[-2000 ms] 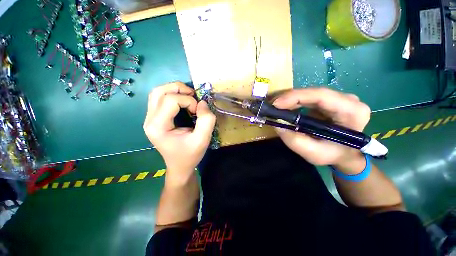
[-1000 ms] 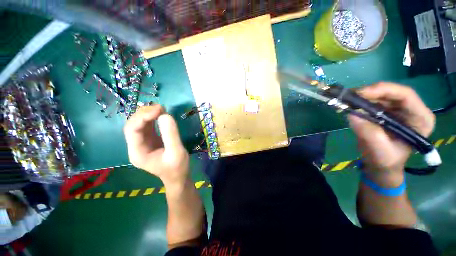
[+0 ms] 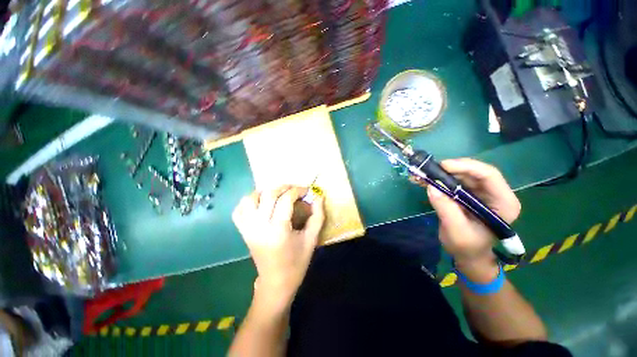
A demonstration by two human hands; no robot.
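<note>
My left hand [image 3: 279,226] is over the lower part of the tan work board [image 3: 300,146]. Its thumb and fingers pinch a small silver-white cell with yellow tape [image 3: 316,190]. The hand hides the board's left edge, so the green strip of circuit boards is not visible. My right hand [image 3: 475,206] holds the black soldering iron [image 3: 457,190] with a white end. The iron's tip is at the near rim of the yellow-green tin [image 3: 412,104], which holds silvery shavings. Whether the tip touches the tin is unclear.
A tall stack with dark red wires [image 3: 265,63] stands beyond the board. Loose wired board strips [image 3: 181,174] lie to the left. A shiny bagged heap [image 3: 70,223] is far left. A black box [image 3: 538,70] with metal fittings and cables is at the right.
The view has shifted. My left hand, empty a second ago, has moved right over the board and taken hold of the cell. The iron has moved to the tin's near rim.
</note>
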